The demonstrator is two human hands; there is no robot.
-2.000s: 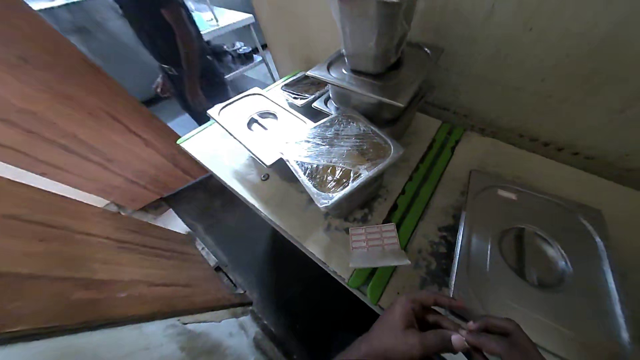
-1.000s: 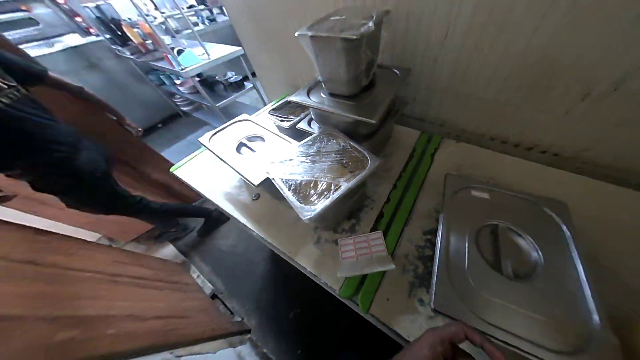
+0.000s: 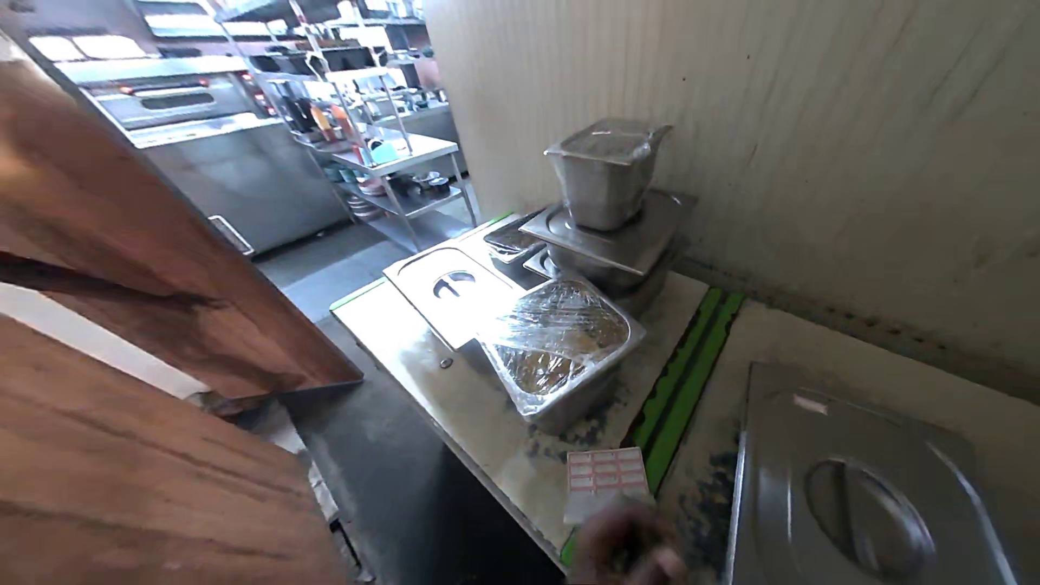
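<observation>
My left hand [image 3: 627, 540] is blurred at the bottom edge, over the lower part of a sheet of red-bordered labels [image 3: 605, 471]. Whether it touches the sheet or holds anything, I cannot tell. My right hand is out of view. Beyond the sheet, a steel food pan [image 3: 561, 349] is covered in cling film. A steel lid [image 3: 447, 284] lies beside it, toward the far end of the table. To the right of my hand is a large steel pan lid [image 3: 861, 487] with a recessed handle and a small label.
A film-wrapped deep steel container [image 3: 605, 175] stands on a lidded pan [image 3: 634, 236] near the wall. Green strips [image 3: 691, 382] cross the worktop [image 3: 455, 406]. Wooden panels [image 3: 162, 406] stand at left. A steel shelving rack [image 3: 406, 154] is in the kitchen behind.
My left hand has come to the label sheet, and my right hand has left the view. The person at the left is gone from view. The view has shifted left and up.
</observation>
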